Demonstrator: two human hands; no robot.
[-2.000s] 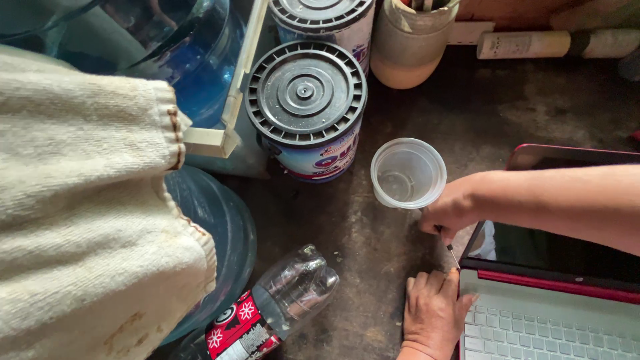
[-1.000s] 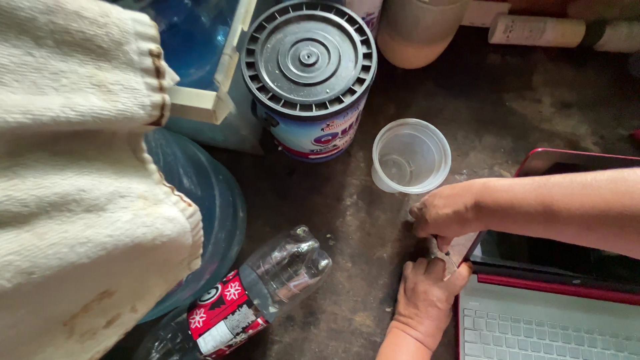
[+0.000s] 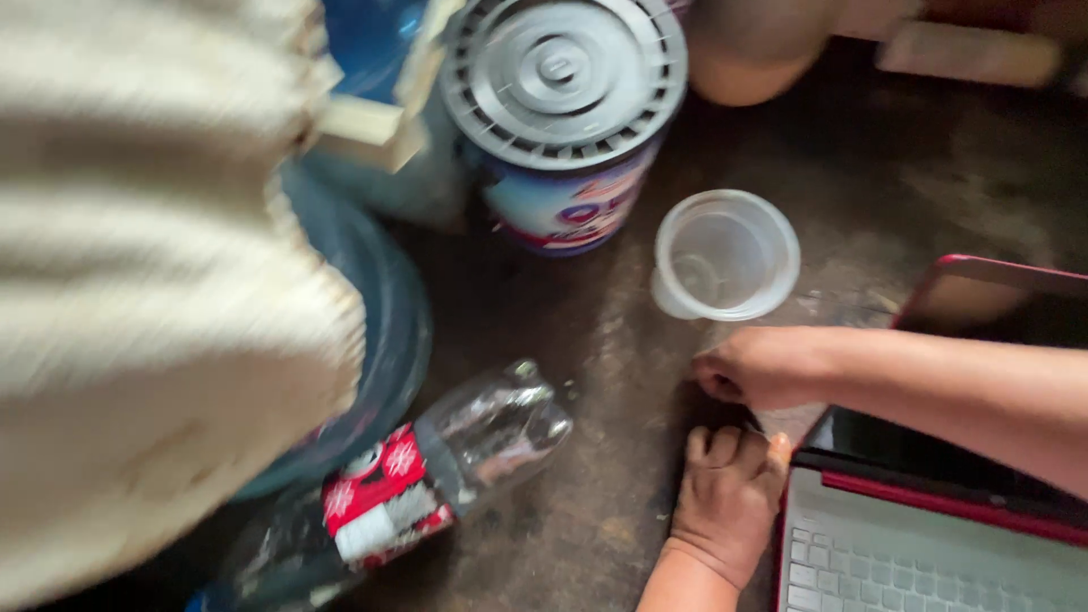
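My right hand (image 3: 744, 370) reaches in from the right across the laptop, closed in a fist just below a clear plastic cup (image 3: 727, 255). A thin dark tip shows under the fist; the rest of what it holds is hidden. My left hand (image 3: 731, 493) lies palm down on the dark table, fingers bent, thumb by the laptop's corner. Between the hands is a flat whitish piece (image 3: 795, 425), touched by my left fingertips. An open red-edged laptop (image 3: 918, 527) with pale keys is beside them, its dark screen (image 3: 994, 306) partly behind my right forearm.
An empty plastic bottle (image 3: 501, 433) with a red label lies at lower left. A lidded bucket (image 3: 565, 76) stands at the top, near a rounded container (image 3: 752, 51). A cream cloth (image 3: 153, 340) covers the left, before a large bluish container (image 3: 391, 314).
The thin metal tool seen in my right hand two seconds ago is now mostly hidden. That hand has moved slightly away from my left hand's thumb. The view has shifted and is blurred.
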